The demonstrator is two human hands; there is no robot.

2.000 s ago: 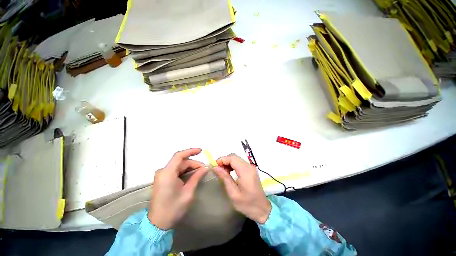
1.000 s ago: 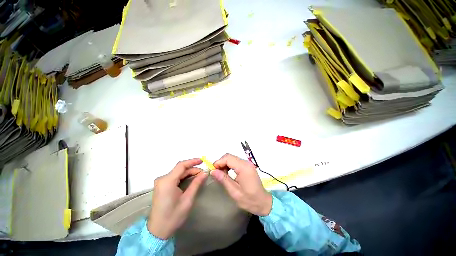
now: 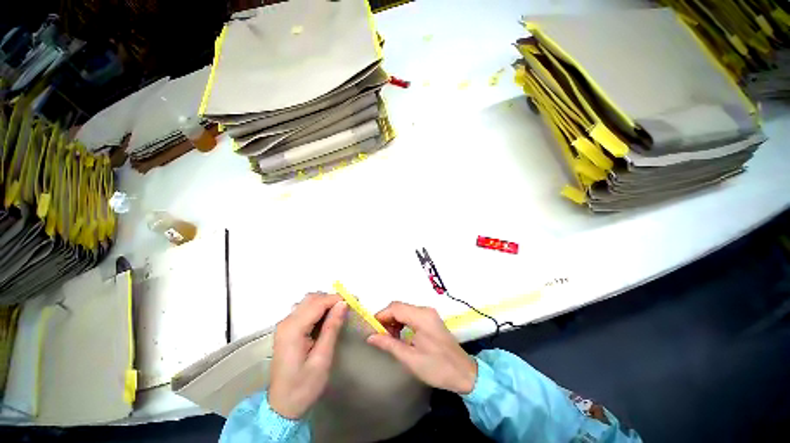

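A taupe bag body [image 3: 368,394] lies over the table's front edge, under both hands. A narrow yellow binding strip [image 3: 359,306] runs slanting along its upper edge, between my fingertips. My left hand [image 3: 305,350] pinches the bag edge near the strip's upper left end. My right hand [image 3: 424,348] holds the bag at the strip's lower right end, thumb and fingers pinched. The fingertips hide part of the corner. Thread snips [image 3: 430,272] with a black cord lie on the table beyond my right hand.
A red case [image 3: 497,245] lies right of the snips. Bag stacks stand at the back centre [image 3: 299,52], right [image 3: 641,86] and far left [image 3: 61,190]. A bottle with amber liquid [image 3: 173,228], a white board [image 3: 184,298] and a bag piece [image 3: 87,346] are on the left.
My hands have moved slightly apart and a little lower. More of the yellow strip shows between them, now slanting down to the right. The view has shifted slightly.
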